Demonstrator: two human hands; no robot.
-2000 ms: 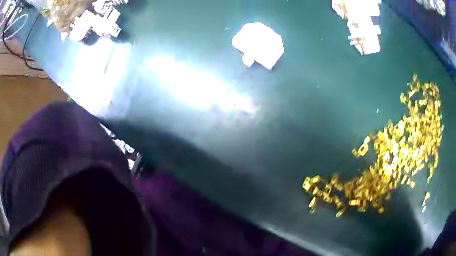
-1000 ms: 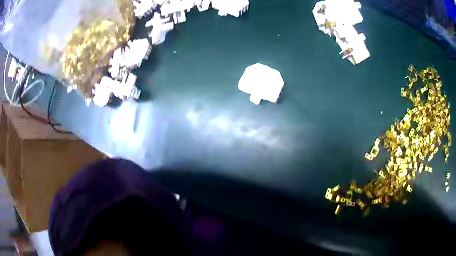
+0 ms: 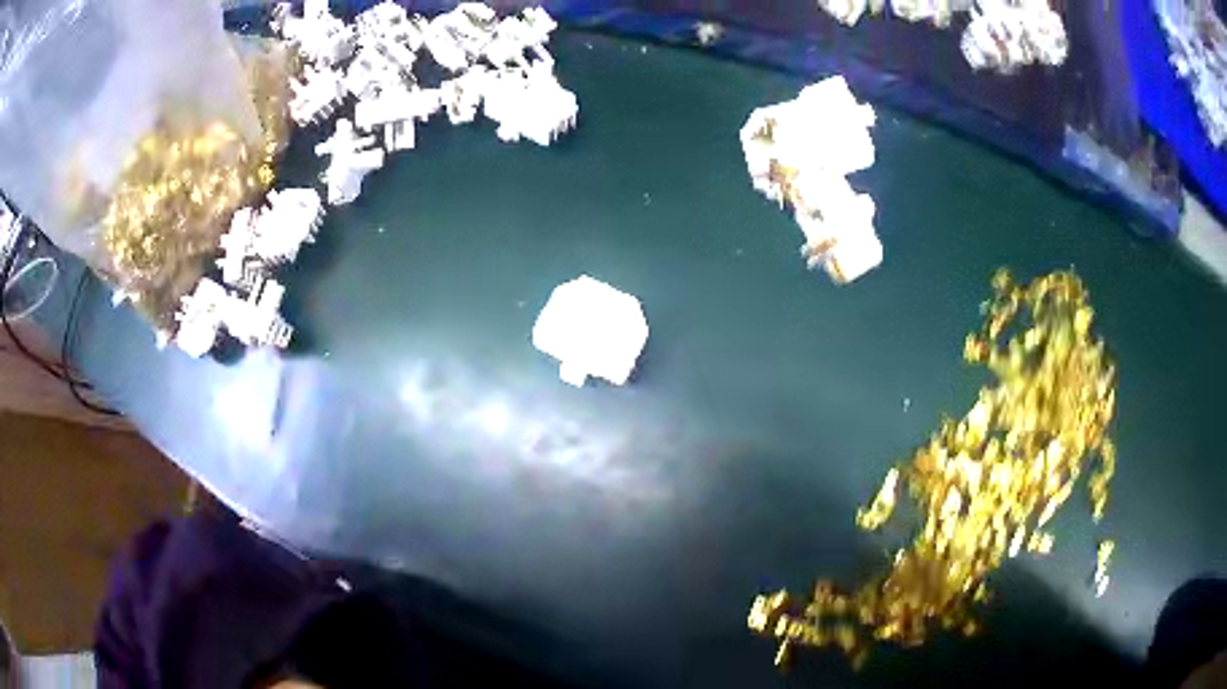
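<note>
A single white plastic housing (image 3: 591,331) lies smooth face up near the middle of the dark green surface. A loose curved pile of brass contacts (image 3: 1002,451) lies at the right. A small group of fitted housings (image 3: 824,155), white with some gold showing, lies beyond and to the right of the single housing. Loose white housings (image 3: 390,67) are heaped at the upper left. Neither hand can be made out; a dark purple sleeve shows at the lower left edge, with a small bit of skin at the bottom.
A clear plastic bag of brass contacts (image 3: 175,202) is at the left, against the white housings. Beyond the blue edging (image 3: 1124,182), more white parts (image 3: 1016,34) lie on a black surface. A blue sheet is at the upper right, cables and a cardboard box (image 3: 81,505) at the left.
The view has swung, bringing the bag, the white heap and the blue edging further into the picture. The sleeve sits lower in the frame. The parts on the green surface look unmoved among themselves.
</note>
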